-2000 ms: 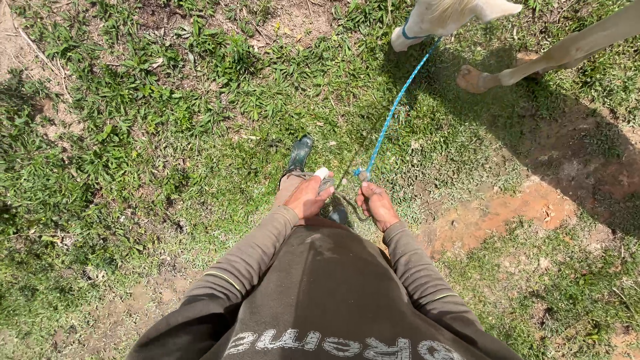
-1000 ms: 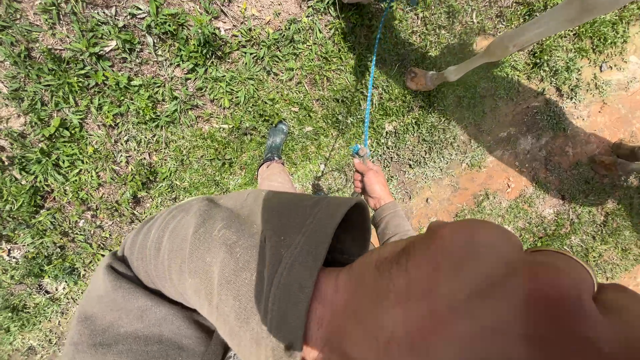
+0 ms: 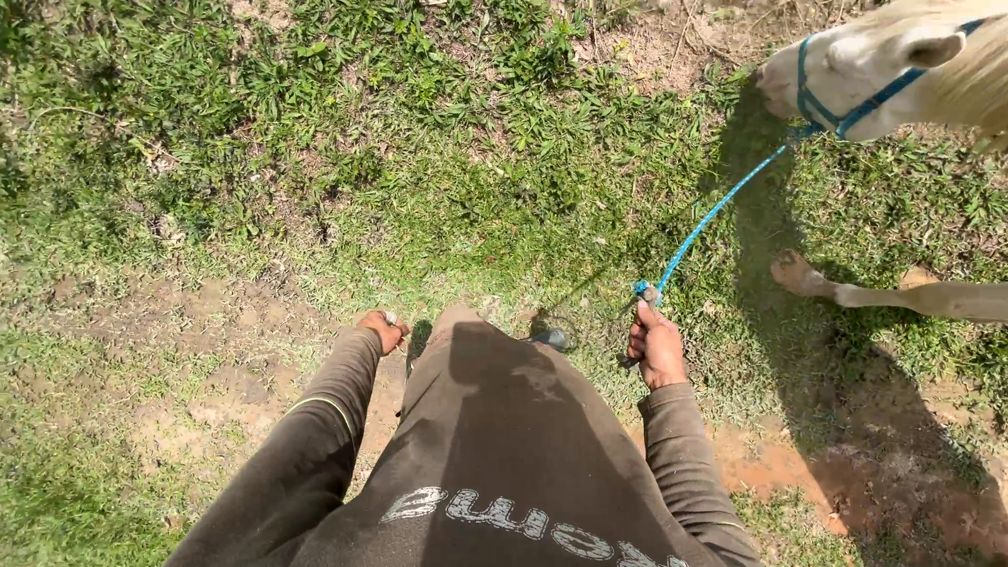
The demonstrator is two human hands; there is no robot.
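Observation:
My right hand (image 3: 657, 346) is closed around the end of a blue lead rope (image 3: 709, 216), near a knot and what looks like a ring at its tip. That rope runs up to a blue halter (image 3: 874, 98) on the head of a white horse (image 3: 858, 67) at the top right. My left hand (image 3: 383, 331) hangs at my left side, fingers curled, with a small white thing (image 3: 390, 317) at the fingers; whether it is held or worn I cannot tell.
Grass and low weeds (image 3: 504, 142) cover the ground ahead. Bare brown soil (image 3: 213, 339) shows at the left, reddish soil (image 3: 768, 465) at the lower right. A horse's foreleg (image 3: 906, 299) stands at the right, beside its shadow. A dark boot (image 3: 554, 339) shows below my body.
My left arm, which crossed close before the camera, is now down at my left side. The horse's head is in view at the right. My right hand still holds the rope.

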